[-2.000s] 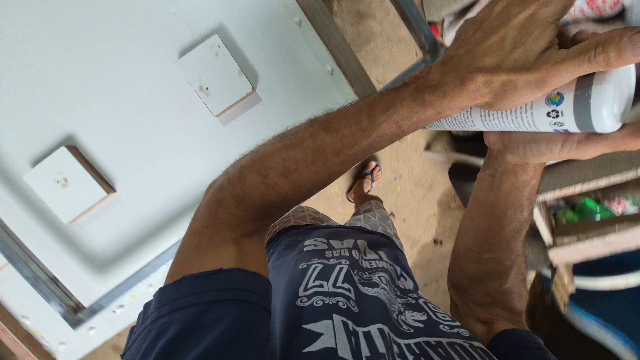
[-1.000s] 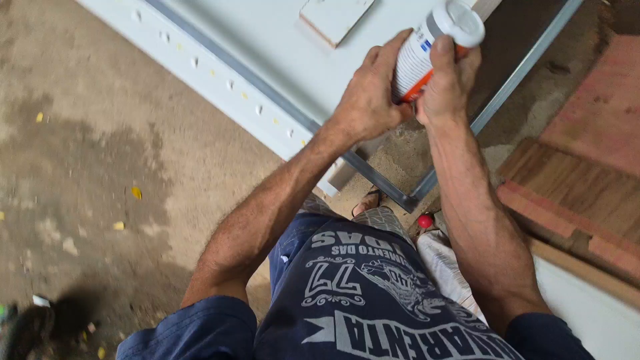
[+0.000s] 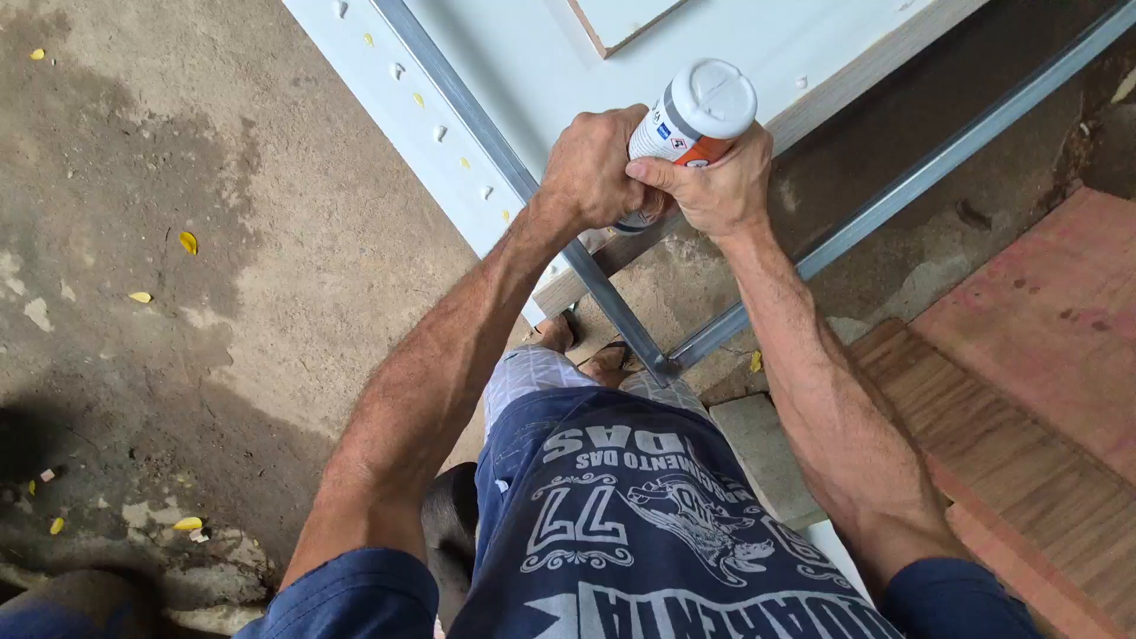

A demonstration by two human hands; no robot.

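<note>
A white plastic bottle [image 3: 715, 98] with an orange and grey label is gripped between both hands, its round white end towards me. My left hand [image 3: 596, 169] wraps one side of it, and my right hand [image 3: 721, 188] holds the other with the thumb across the label. Below the hands lies a white panel [image 3: 497, 53] with a wooden edge and small white blobs along its outer strip. A grey metal frame [image 3: 484, 124] crosses the panel and meets at a corner [image 3: 661, 364] near my shorts. The bottle's lower end is mostly hidden by my hands.
A white block with a bare edge [image 3: 621, 19] sits on the panel. Wood-grain and reddish boards [image 3: 1003, 444] lie at the right, beside a grey block [image 3: 770, 453]. The concrete floor [image 3: 337, 204] at left bears yellow leaves. A dark rounded shape is at the lower left.
The view has swung a lot. Both hands held the bottle in the earlier frames too; it lay more sideways at first and now has its round end tilted up towards me.
</note>
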